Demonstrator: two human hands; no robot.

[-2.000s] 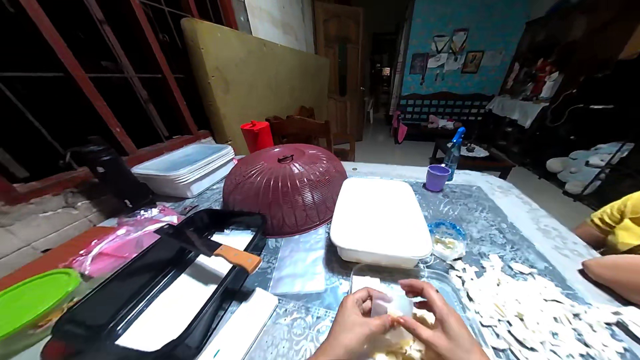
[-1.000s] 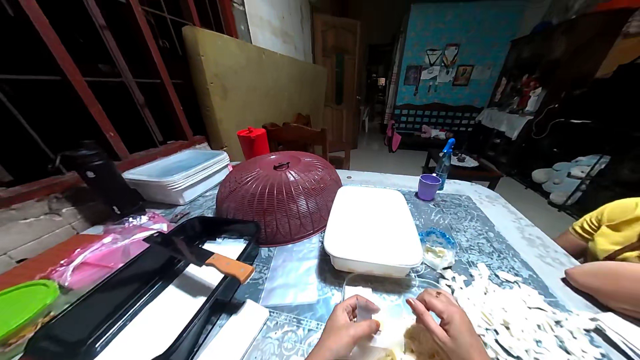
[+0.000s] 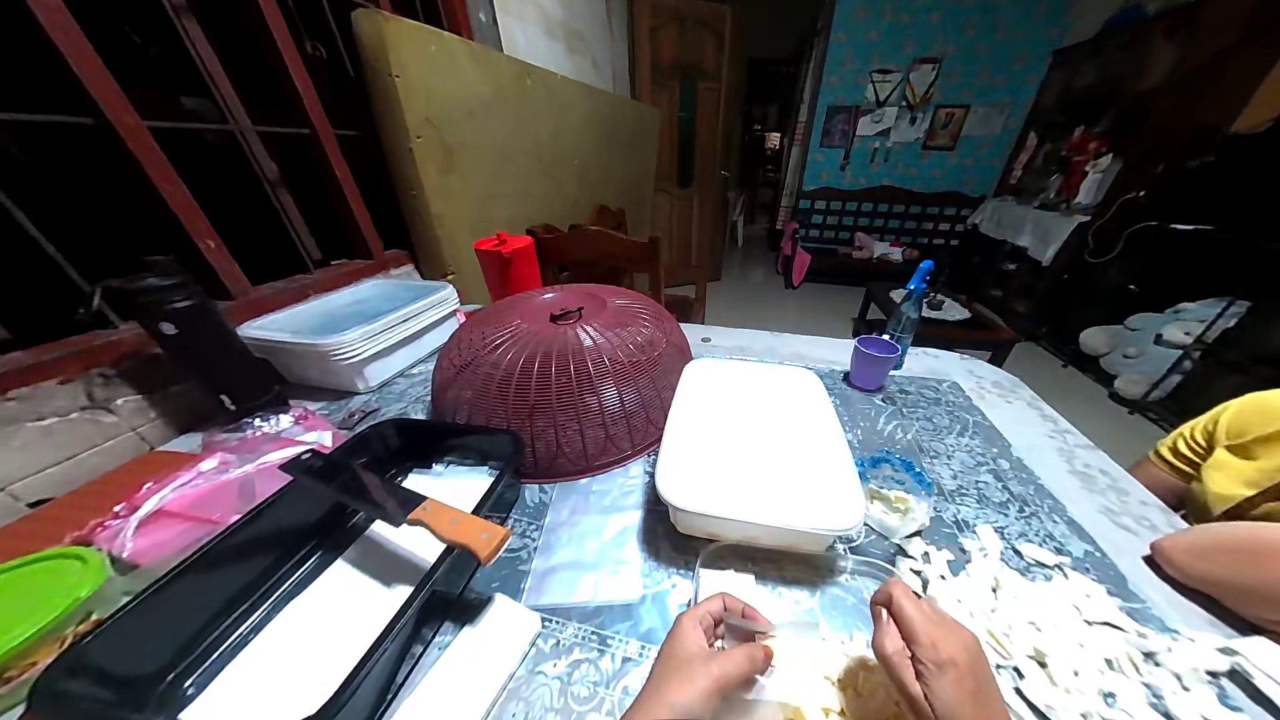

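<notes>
My left hand [image 3: 705, 655] pinches a small translucent wrapper [image 3: 745, 628] between thumb and fingers, low in the head view. Just right of it, my right hand [image 3: 930, 650] has its fingers curled close together; whether it pinches anything is unclear. Both hands are over a clear tray [image 3: 712, 560] that holds pale yellowish pieces [image 3: 865, 680] and white sheets. Beyond the tray sits a white lidded plastic container [image 3: 762, 445]. Many white paper-like pieces [image 3: 1050, 610] lie to the right. Clear plastic bags [image 3: 590, 535] lie flat to the left.
A knife with a wooden handle [image 3: 460, 530] lies across a black tray [image 3: 390, 435] at left. Beyond are a maroon mesh food cover [image 3: 565, 385], stacked white containers [image 3: 350, 340], a purple cup [image 3: 873, 363] and a blue-rimmed bowl [image 3: 895, 490]. A person's arm [image 3: 1215, 570] rests at right.
My hands, close together around a translucent piece two seconds ago, are now apart. The right hand has moved to the right, away from the left.
</notes>
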